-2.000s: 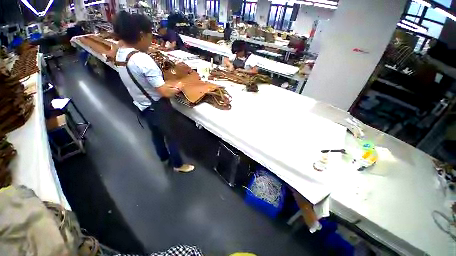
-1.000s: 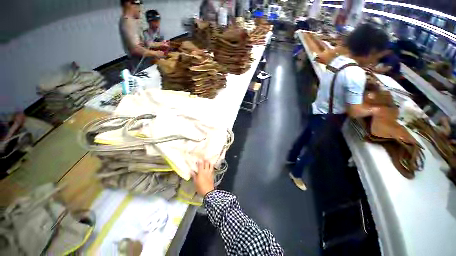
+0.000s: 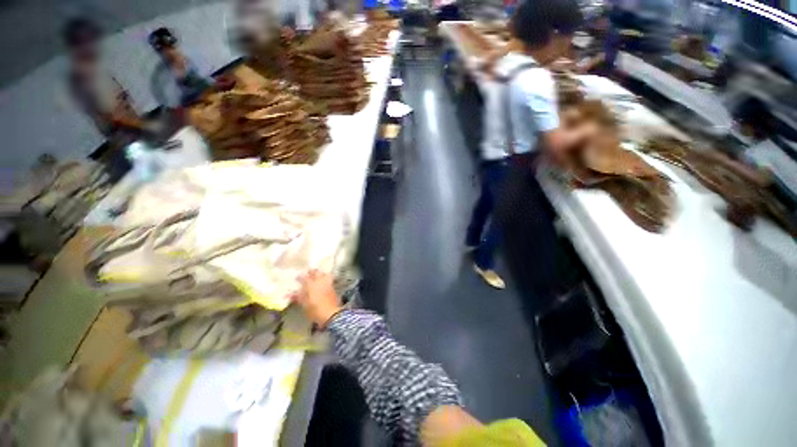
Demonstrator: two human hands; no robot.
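Observation:
A layered pile of beige bags (image 3: 262,218) with yellow edging and long loop handles lies on the table left of centre. Its top is overexposed and the picture is blurred. My right hand (image 3: 318,295), in a checked sleeve, touches the pile's near right corner, beside the yellow edge. The blur hides whether its fingers grip the fabric or only rest on it. My left hand is not in view.
Brown bag stacks (image 3: 275,122) stand farther along this table (image 3: 345,179). A grey aisle (image 3: 424,227) runs on the right. A person (image 3: 516,113) handles brown bags (image 3: 612,157) at the opposite table. A blue bin (image 3: 603,419) sits below it. More people are at far left.
The view has swung from the opposite table to this pile, then slightly right again. My right hand, out of view at first, remains at the pile's corner; more of its arm now shows.

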